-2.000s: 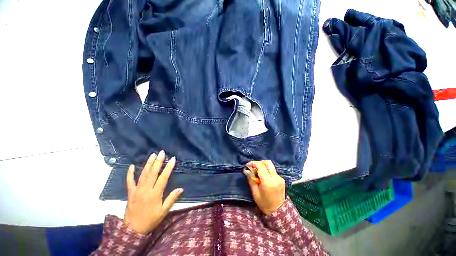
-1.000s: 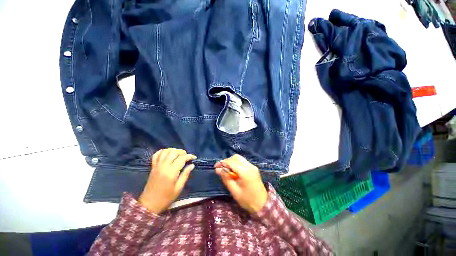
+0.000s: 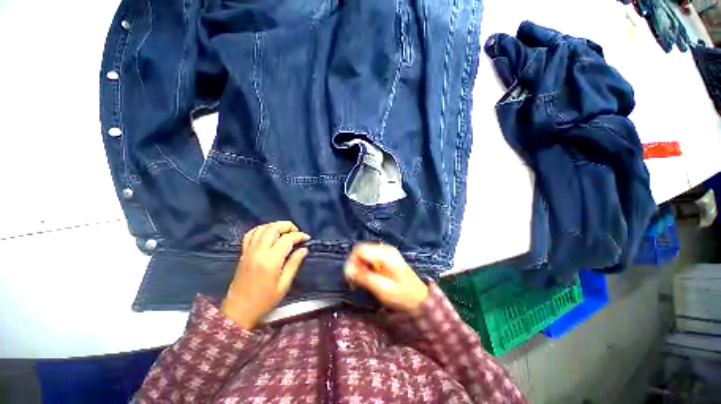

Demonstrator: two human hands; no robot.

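Note:
A dark blue denim jacket (image 3: 292, 118) lies spread on the white table, its button row on the left and an oval opening showing pale inside right of centre. Its plain waistband (image 3: 190, 280) runs along the near edge. My left hand (image 3: 265, 272) rests at the waistband seam, thumb and fingertips drawn together on the cloth. My right hand (image 3: 383, 276) is blurred and curled over the waistband, right of my left hand. The orange-red thread snips seen in this hand in the earlier frames cannot be made out now.
A second crumpled denim garment (image 3: 581, 158) lies at the right, hanging over the table edge. A red-orange strip (image 3: 662, 150) lies beyond it. A green crate (image 3: 522, 308) and a blue crate (image 3: 585, 304) stand below the edge. Dark gloves or cloth (image 3: 662, 24) lie at the far right.
My left hand has gone from flat and spread to fingertips drawn together on the seam, further right. My right hand has moved left from its first place and now blurs. The view has shifted slightly.

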